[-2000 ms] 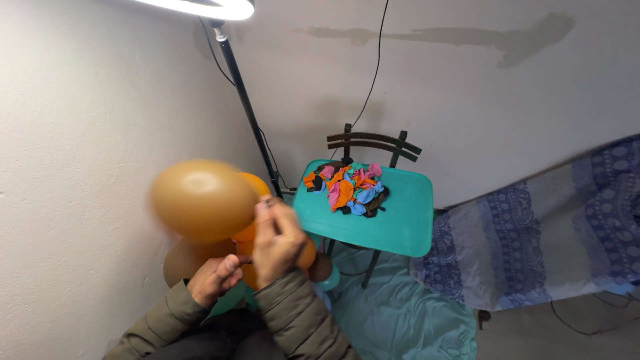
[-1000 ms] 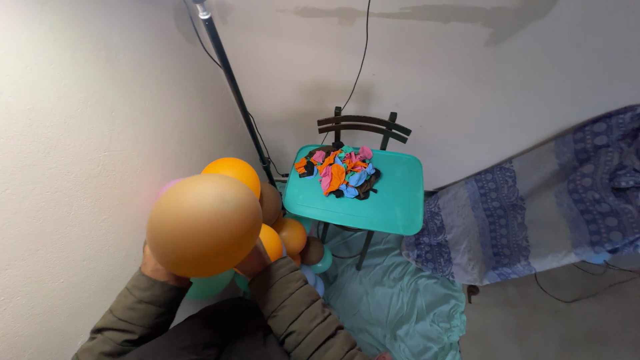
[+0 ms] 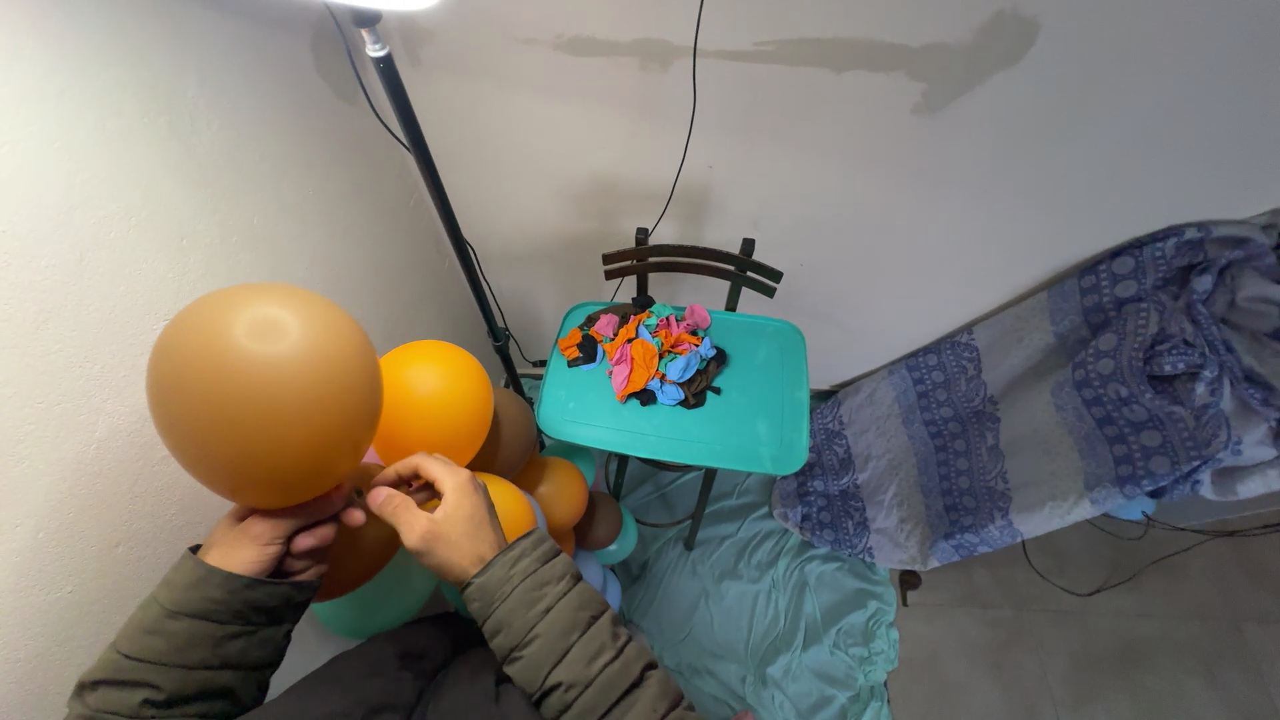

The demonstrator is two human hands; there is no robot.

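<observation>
A large inflated tan-brown balloon [image 3: 265, 395] is held up at the left of the view. My left hand [image 3: 275, 540] is closed under its base, around the neck end. Close by on the right, my right hand [image 3: 440, 515] pinches with thumb and forefinger near the neck; the small part between the fingers is hard to make out. An orange balloon [image 3: 435, 402] touches the big one on its right. Behind and below my hands lie a brown balloon [image 3: 508, 435], a mint green balloon [image 3: 380, 600] and several smaller orange, brown and blue ones.
Uninflated balloons in many colours [image 3: 650, 355] lie heaped on a teal tray [image 3: 760, 400] resting on a dark chair [image 3: 690, 265]. A black lamp stand [image 3: 430, 180] rises beside it. Mint fabric [image 3: 760, 600] covers the floor area in front; patterned blue cloth [image 3: 960, 440] drapes at right.
The tan-brown balloon was in front of my hands a second ago, hiding much of them; now it stands above my left hand, and both hands show at its neck.
</observation>
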